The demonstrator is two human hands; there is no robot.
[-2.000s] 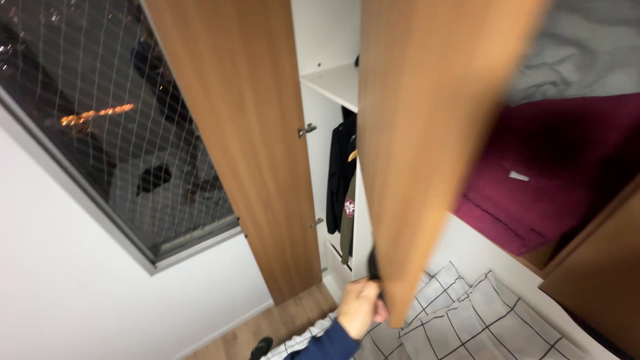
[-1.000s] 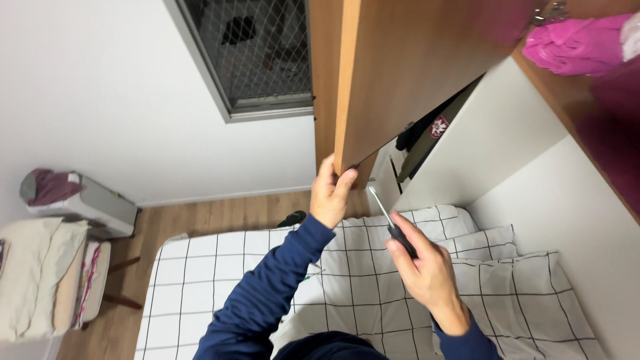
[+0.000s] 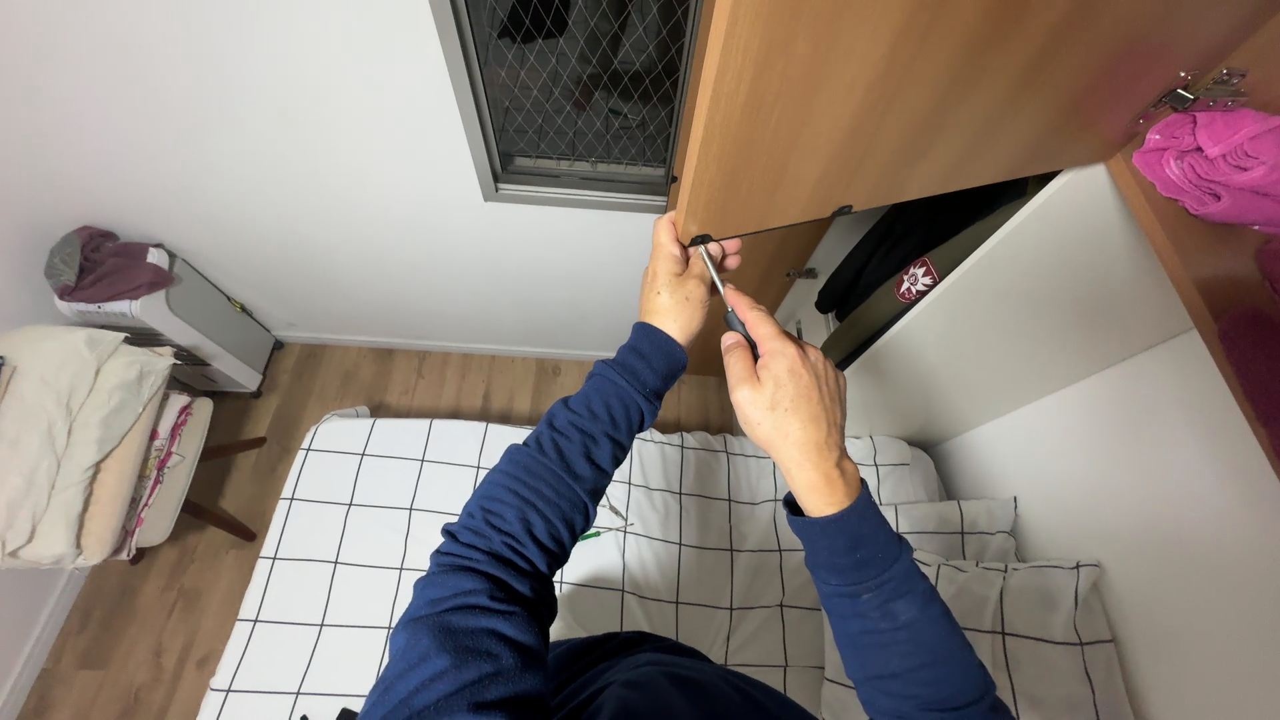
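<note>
My left hand point(image 3: 680, 285) grips the lower corner of a wooden cabinet door point(image 3: 860, 110), its fingers around a small black fitting point(image 3: 700, 240) on the door's bottom edge. In my right hand point(image 3: 790, 395) is a screwdriver point(image 3: 715, 275) with a dark handle and a metal shaft. The shaft points up and its tip meets the black fitting. A second small black piece point(image 3: 843, 211) sits farther right along the same bottom edge. A metal hinge point(image 3: 1180, 97) shows at the door's right side.
Below lies a bed with a checked white sheet point(image 3: 370, 500), a green-handled tool point(image 3: 592, 535) and pillows point(image 3: 1040, 620). Dark clothes point(image 3: 900, 250) hang in the wardrobe. A pink towel point(image 3: 1210, 165) lies on a shelf at right. A netted window point(image 3: 590, 90), a chair with folded cloths point(image 3: 170, 480) and a white appliance point(image 3: 215, 330) stand beyond.
The screwdriver in my right hand has moved up from below the door to the black fitting at its corner. My left hand stays at that corner.
</note>
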